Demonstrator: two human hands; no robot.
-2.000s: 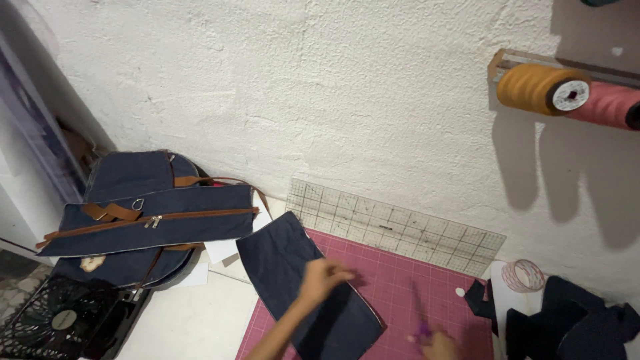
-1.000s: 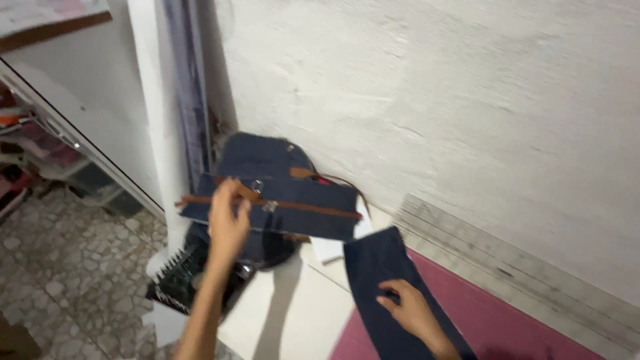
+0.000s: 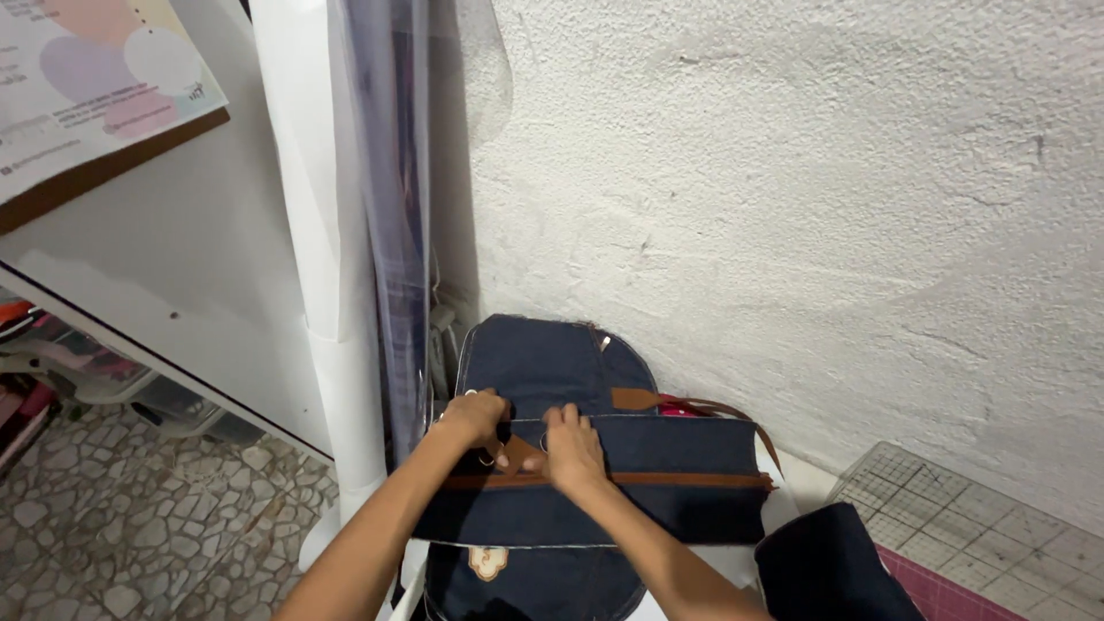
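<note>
Both hands are on a long navy fabric panel [image 3: 681,444] with a brown zipper [image 3: 673,479] along it. At its left part my left hand [image 3: 476,424] pinches the panel's upper edge beside a brown tab [image 3: 517,454]. Just to the right, my right hand [image 3: 571,448] has its thumb at the tab and its fingers over the panel's edge. Under the panel are rounded navy bag pieces [image 3: 543,362] with a brown strap [image 3: 634,398] and a pale patch [image 3: 488,563]. A separate navy piece [image 3: 832,565] lies to the right.
A clear gridded ruler [image 3: 975,517] rests by the wall, beside a pink cutting mat [image 3: 940,591]. White and clear rolls [image 3: 345,379] stand upright at left. Beyond them are a white panel [image 3: 172,259], a printed sheet [image 3: 103,78] and plastic bins [image 3: 172,405] on the stone-patterned floor.
The view has swung left. My right hand has moved from the separate navy piece to the zippered panel, beside my left hand. Purple-handled scissors were in my right hand two seconds ago.
</note>
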